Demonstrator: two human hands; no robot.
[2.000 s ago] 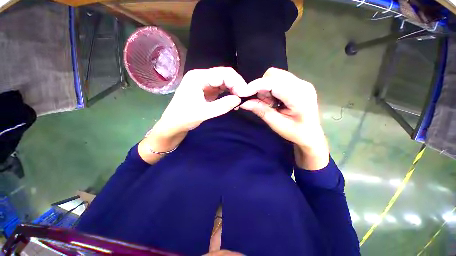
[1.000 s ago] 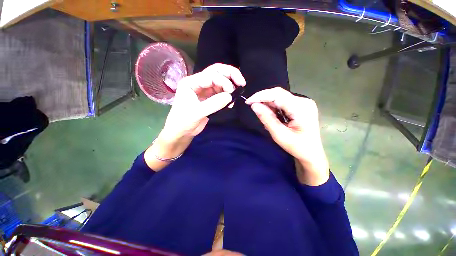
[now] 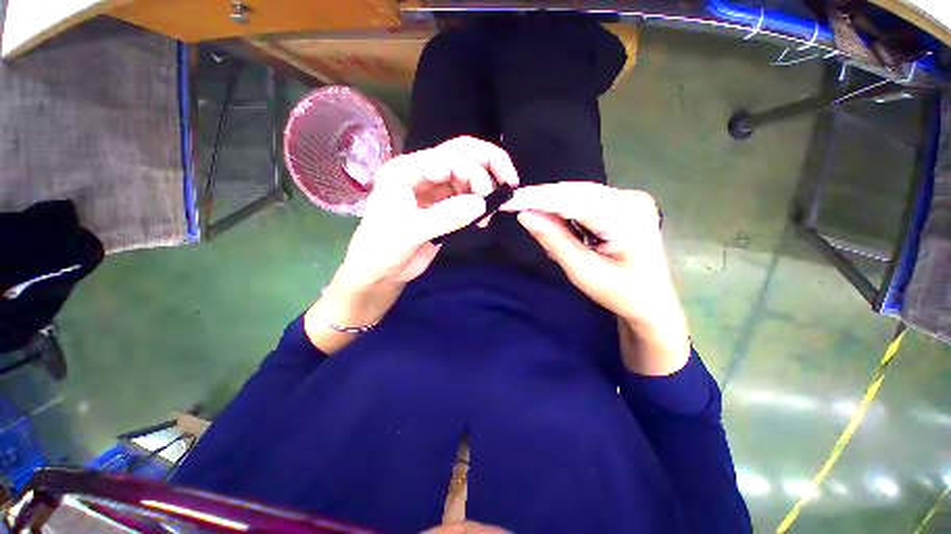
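A small black fabric piece (image 3: 500,198) is pinched between the thumb and fingers of my left hand (image 3: 422,209), above my lap. My right hand (image 3: 600,235) is close on its right side, with the index fingertip at the piece and the thumb just below. A needle at the right fingertips is too small to make out. A dark object, perhaps small snips (image 3: 584,234), shows partly in my right palm; the fingers hide the rest. No thread can be made out.
A pink mesh waste basket (image 3: 336,149) stands on the floor beyond my left hand. The wooden table edge (image 3: 302,13) runs across the top. Grey cloth-lined bins (image 3: 94,136) stand at left and right. A dark garment (image 3: 42,261) hangs at far left.
The hands were together, then a small gap opened between them with a thin glint at the right fingertips. Now the right fingertips are back at the black piece. The view has tilted up slightly.
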